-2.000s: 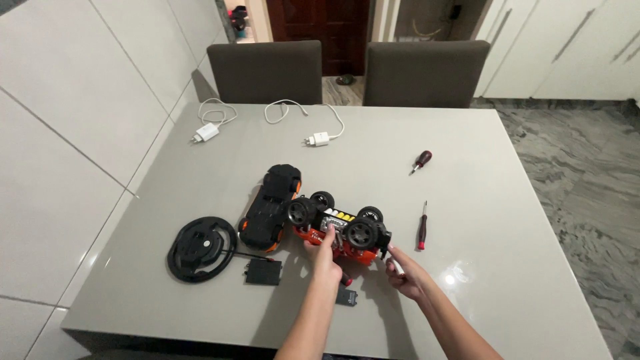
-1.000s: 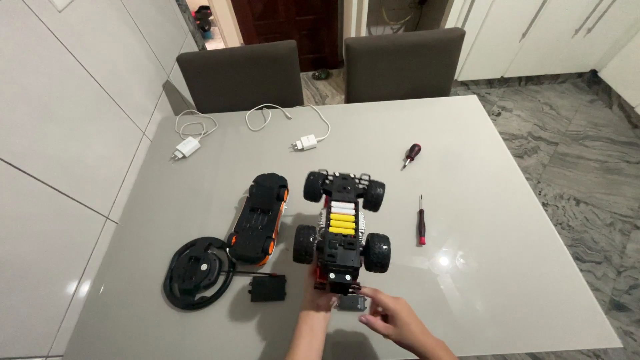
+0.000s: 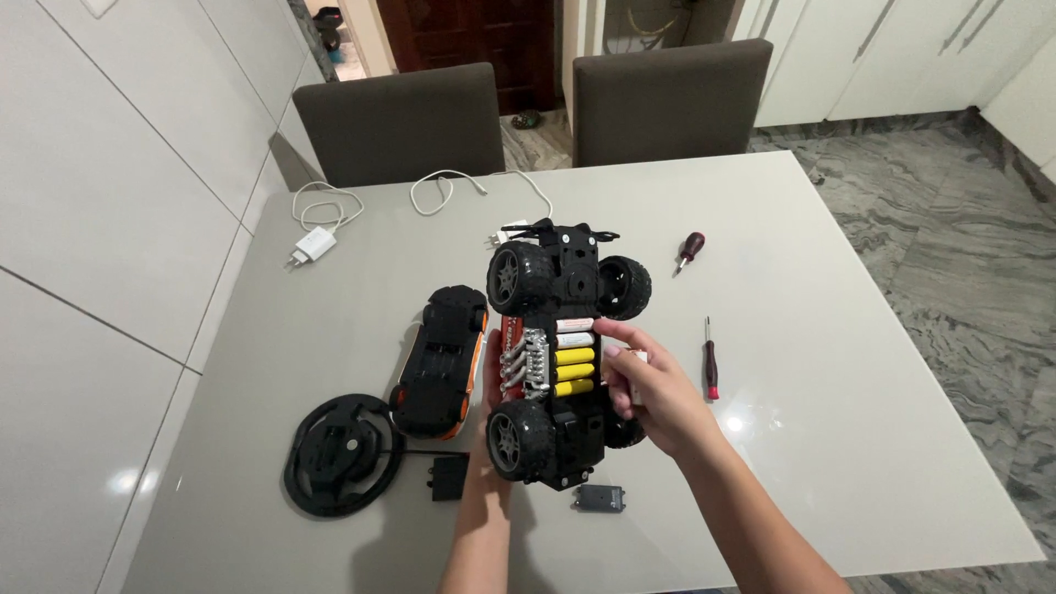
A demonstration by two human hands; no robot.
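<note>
A red and black toy truck point(image 3: 577, 429) is held above the table with its underside facing me. Several AA-type batteries point(image 3: 574, 356), white and yellow, lie side by side in its uncovered compartment. My left hand point(image 3: 488, 412) grips the truck from behind its left side, the fingers mostly hidden. At the truck's right side is my right hand point(image 3: 652, 375), its index fingertip at the topmost white battery; fingers and thumb are bent and partly hide one another. A small dark battery cover point(image 3: 600, 498) rests on the table below the truck.
An upturned orange and black toy car point(image 3: 441, 363), a black toy steering wheel point(image 3: 344, 454) and a black box point(image 3: 448, 478) lie at left. Two screwdrivers, one stubby point(image 3: 690, 252), one slim point(image 3: 710, 363), are at right. White chargers, one at left point(image 3: 312, 246), have cables. Two chairs stand beyond.
The truck has turned from lying sideways to pointing away, then come up closer to me. My right hand has moved up from below the truck to beside its batteries.
</note>
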